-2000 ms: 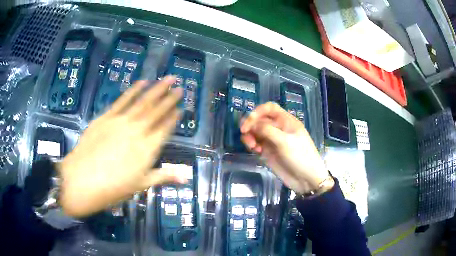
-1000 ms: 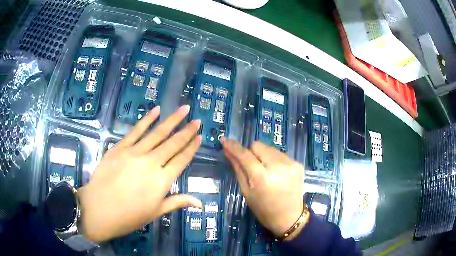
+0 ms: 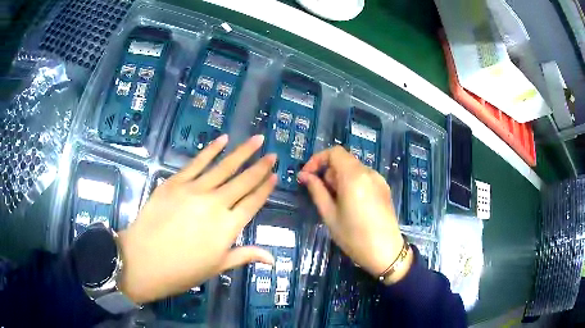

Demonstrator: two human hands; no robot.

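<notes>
Teal phone housings with dark ends, pale labels and silver sockets lie in a clear blister tray (image 3: 253, 54), in two rows. My left hand (image 3: 192, 224) is spread palm down over the tray, its fingertips beside the lower end of the third housing in the far row (image 3: 288, 131). My right hand (image 3: 359, 211) has thumb and index finger pinched together at that housing's lower right corner, by its small round openings. Whether a tiny part is between the fingertips cannot be told. My hands hide parts of several housings.
A dark smartphone (image 3: 459, 163) and a dotted white card (image 3: 483, 199) lie right of the tray. Gold bits (image 3: 466, 264) lie on a whitish sheet. A red-orange bin (image 3: 507, 131) holds papers at the far right. Ribbed clear trays (image 3: 561, 243) stand right. A dark dot grid (image 3: 80, 32) lies top left.
The tray and bench have shifted right in view. My right hand first came left to the third housing's lower end and stays there, pinching. My left hand has settled flat beside it.
</notes>
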